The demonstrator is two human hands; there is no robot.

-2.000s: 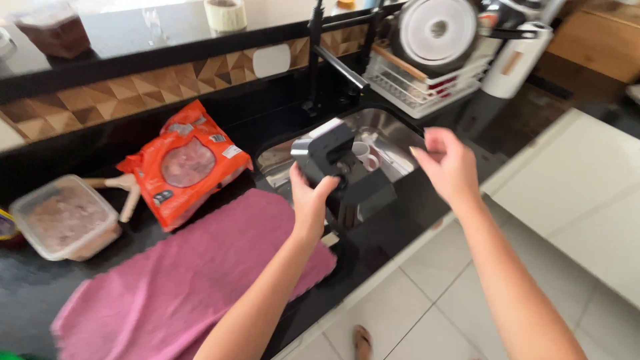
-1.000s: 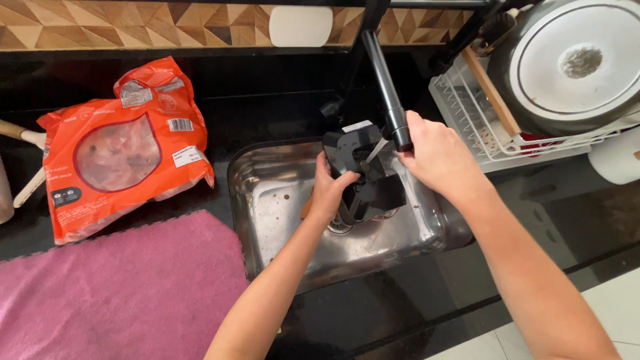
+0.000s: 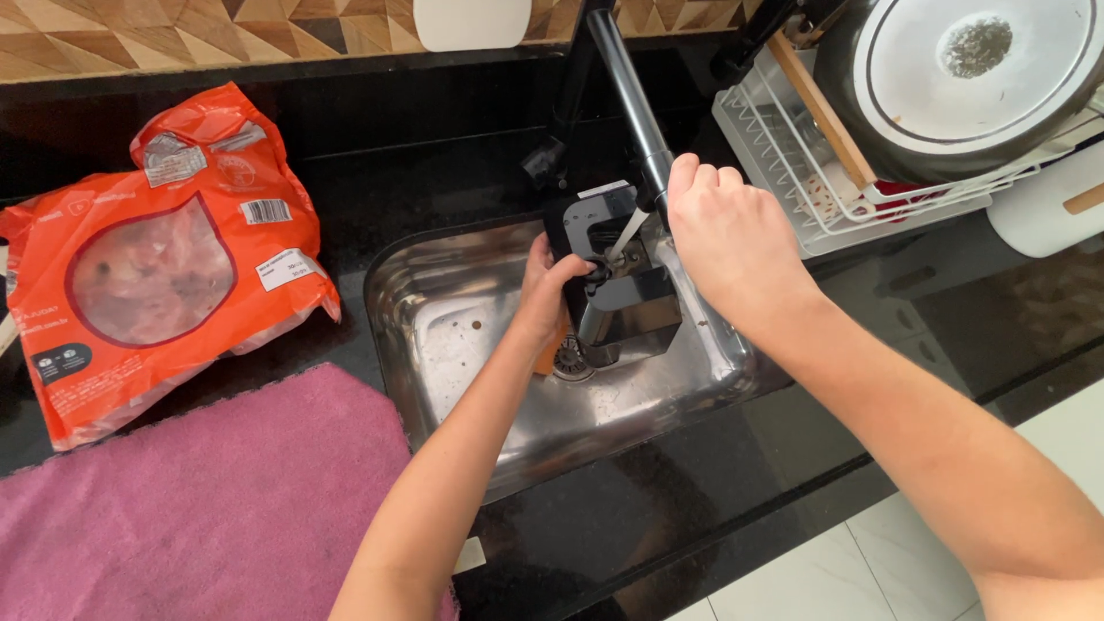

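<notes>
Over the stainless steel sink [image 3: 483, 405], my left hand [image 3: 545, 289] grips the side of a black plastic appliance part [image 3: 634, 315] with a curved top; its exact kind is unclear. My right hand [image 3: 733, 228] is closed around the end of the black faucet spout [image 3: 634, 95]. From the spout a stream of water [image 3: 630, 235] runs into the opening of the black part. Below the part, the drain strainer [image 3: 571, 358] is partly visible, with something orange beside it, mostly hidden by my left hand.
An orange bag of frozen food [image 3: 250, 203] lies on the black counter at the left, above a pink cloth [image 3: 216, 509]. On the right, a white wire dish rack [image 3: 776, 151] holds a large dark pan [image 3: 837, 103] with a pale base. A white board [image 3: 1044, 211] lies beside it.
Two seconds ago my right hand was in the air, touching nothing; it now holds the spout. The black part has come under the spout, and water runs into it. The view has moved closer.
</notes>
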